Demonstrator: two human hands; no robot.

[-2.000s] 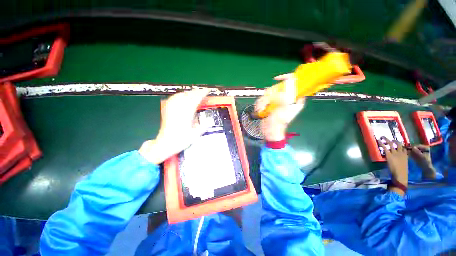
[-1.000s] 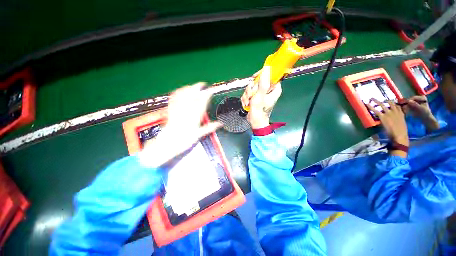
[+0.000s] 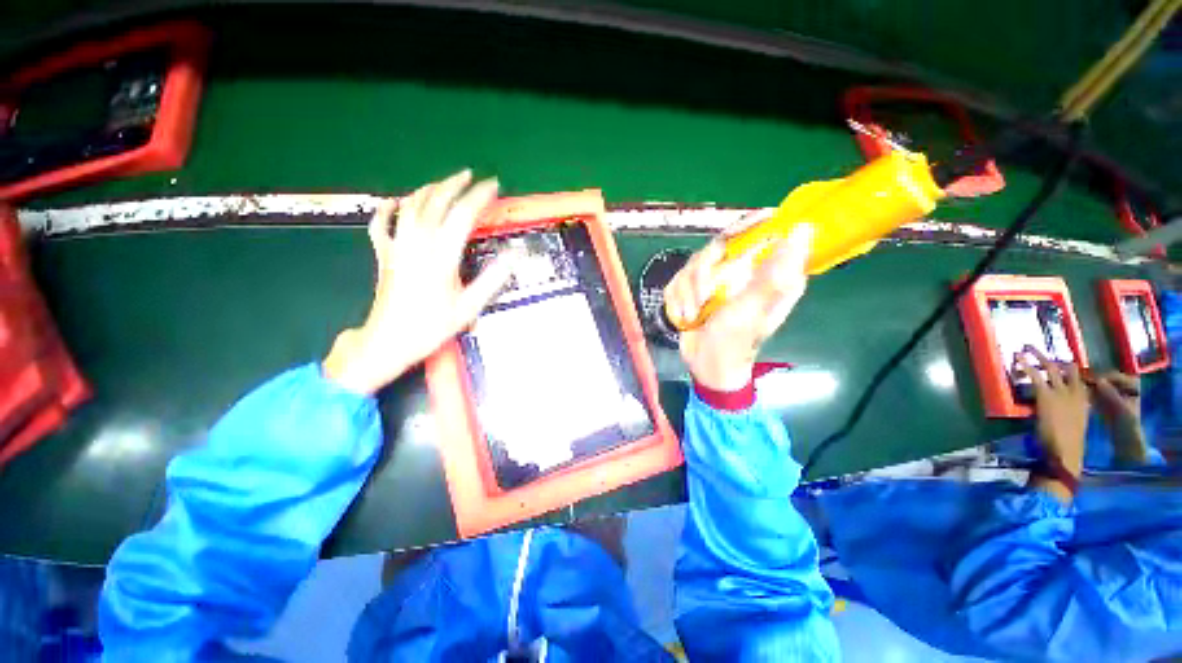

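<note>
An open tablet unit (image 3: pixel 551 376) with a large white battery and a dark board end lies inside a red frame (image 3: pixel 482 514) on the bench in front of me. My left hand (image 3: pixel 421 279) rests on the frame's upper left, thumb reaching over the board end, fingers apart, holding nothing. My right hand (image 3: pixel 745 304) grips a yellow-orange electric screwdriver (image 3: pixel 849 220). Its tip end is at the round dark screw dish (image 3: pixel 661 295), right of the tablet; the tip itself is hidden by my fingers and the barrel.
Red-framed units lie on the green belt (image 3: pixel 389 130) at upper left (image 3: pixel 175 110) and upper right (image 3: pixel 992 179). Red frames are stacked at the left edge (image 3: pixel 39 363). A black cord (image 3: pixel 907 347) hangs at right. Another person's hands (image 3: pixel 1060 408) work on a red-framed tablet (image 3: pixel 981 352).
The view has shifted. My left hand has moved off the battery area to the frame's upper left. My right hand stays at the dish, with the screwdriver tilted further to the right.
</note>
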